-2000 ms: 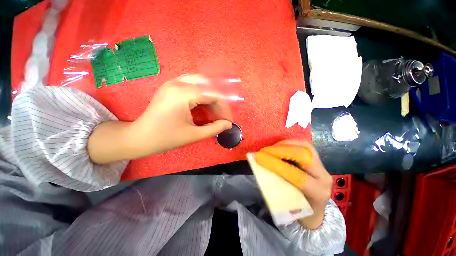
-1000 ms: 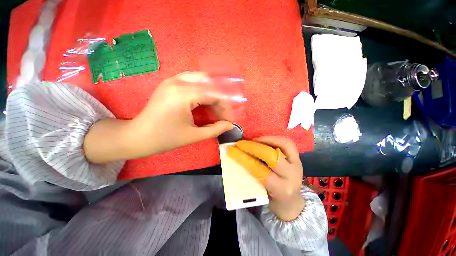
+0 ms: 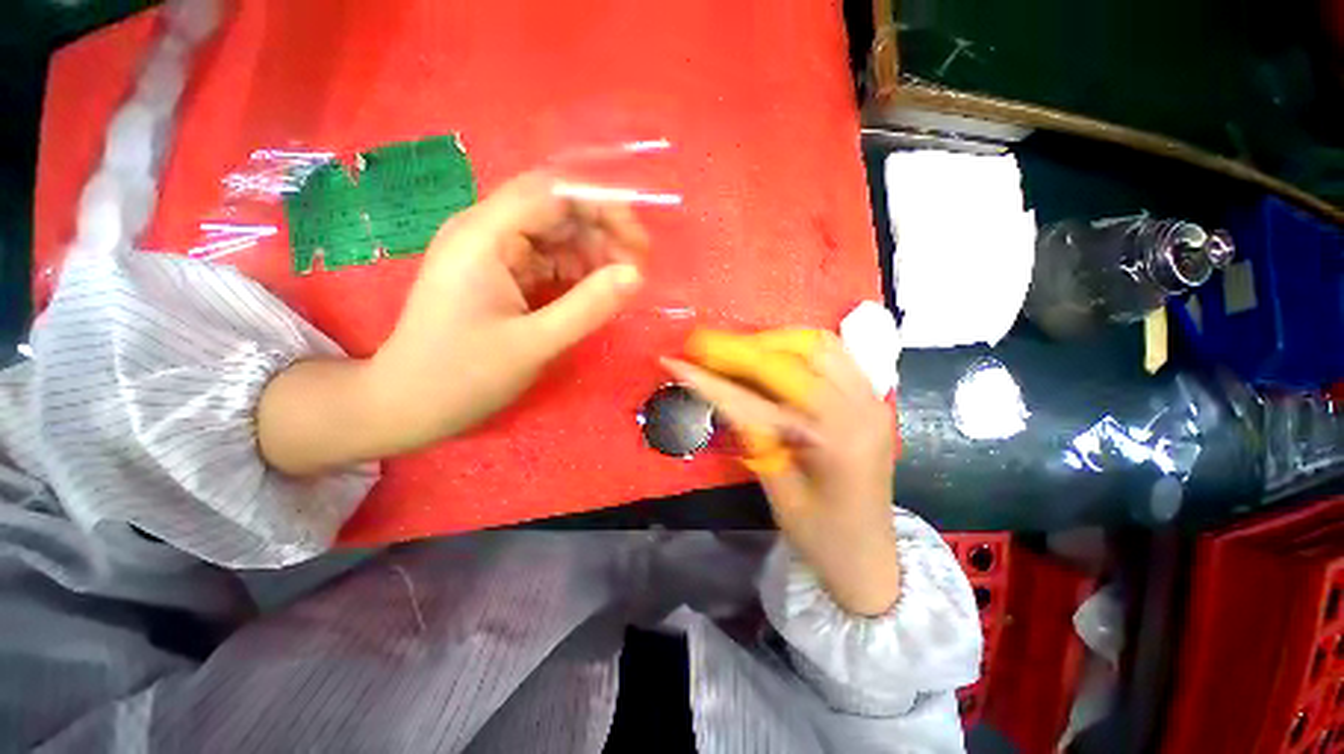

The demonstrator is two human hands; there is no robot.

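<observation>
The watch head [image 3: 678,421], a small dark disc with a shiny rim, lies on the red mat [image 3: 737,89] near its front edge. My left hand [image 3: 509,287] is raised up-left of it, fingers curled and thumb apart. A clear film piece [image 3: 627,193] shows as glare lines at its fingers and appears held there. My right hand [image 3: 803,405], blurred, with yellow-orange finger cots, is just right of the watch head, its fingertips at the disc's upper right. The card cannot be made out; whether this hand holds anything cannot be told.
A green label [image 3: 380,203] and film disc strip [image 3: 126,170] are on the mat's left. A white wipe [image 3: 871,348] is at its right edge. Beyond are a wipe stack [image 3: 961,248], glass bottle [image 3: 1098,273], blue bin [image 3: 1282,302] and red trays [image 3: 1253,626] below.
My left hand has moved up and left with the film, off the watch head. My right hand has moved up beside the disc; the card seen in it before no longer shows clearly.
</observation>
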